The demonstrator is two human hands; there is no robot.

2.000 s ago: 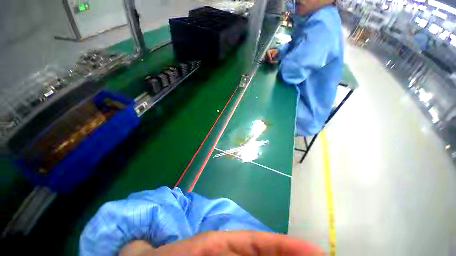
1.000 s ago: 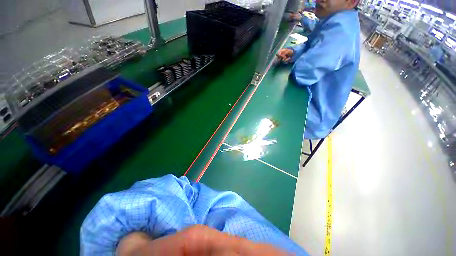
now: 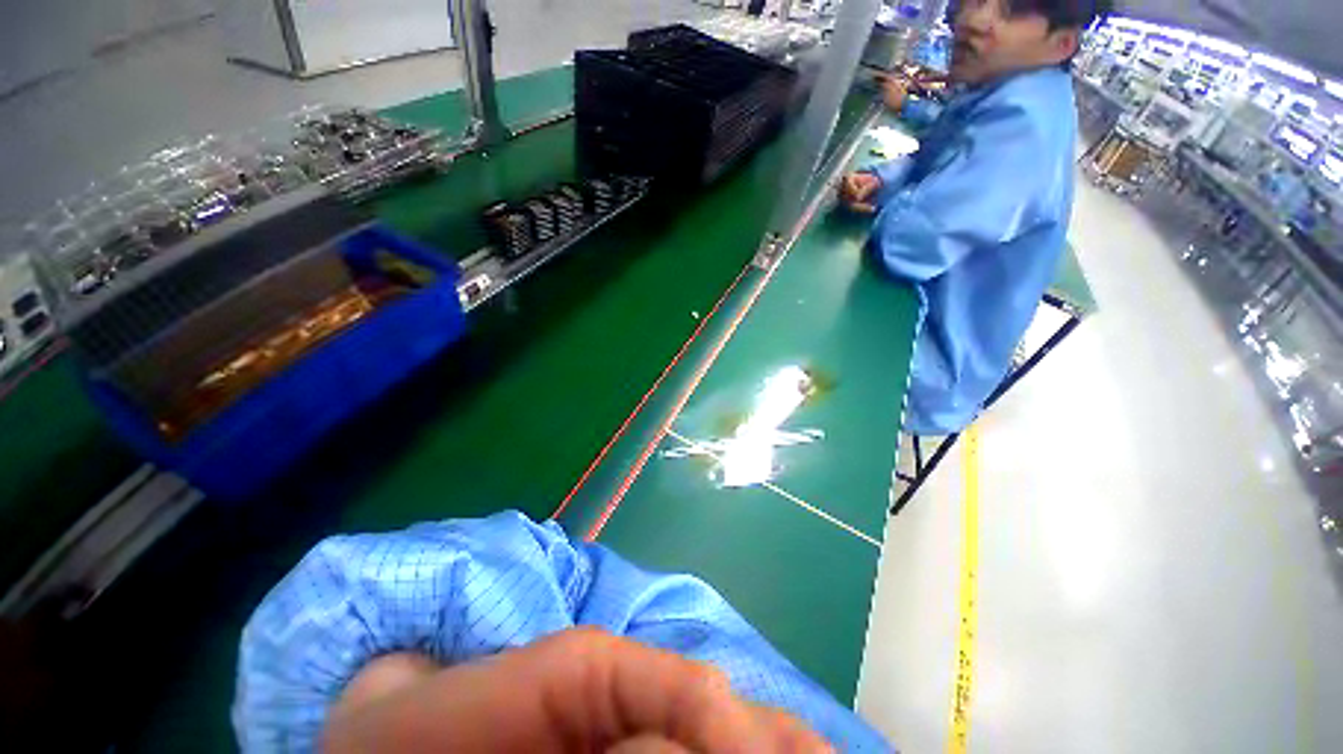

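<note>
One bare hand (image 3: 575,700), which looks like my right hand, is very close to the camera and cut off by the bottom edge. It comes out of a bunched light blue gridded sleeve; its fingertips and anything in them are hidden. My left hand is not in view. On the green bench beyond the sleeve lies a shiny clear or white sheet (image 3: 763,435) with strong glare and amber edges. A thin white strip (image 3: 818,508) runs from it to the bench edge.
A blue bin (image 3: 317,398) with orange-brown parts stands beyond the belt (image 3: 516,413). Clear trays (image 3: 192,199) lie behind it. Black crates (image 3: 678,111) stand near an upright post (image 3: 822,125). A person in a blue smock (image 3: 987,236) sits ahead at the bench.
The view has shifted, so bin, crates and neighbour appear further right. The hand looks more curled and fills more of the bottom edge. The neighbour's face is now more in view.
</note>
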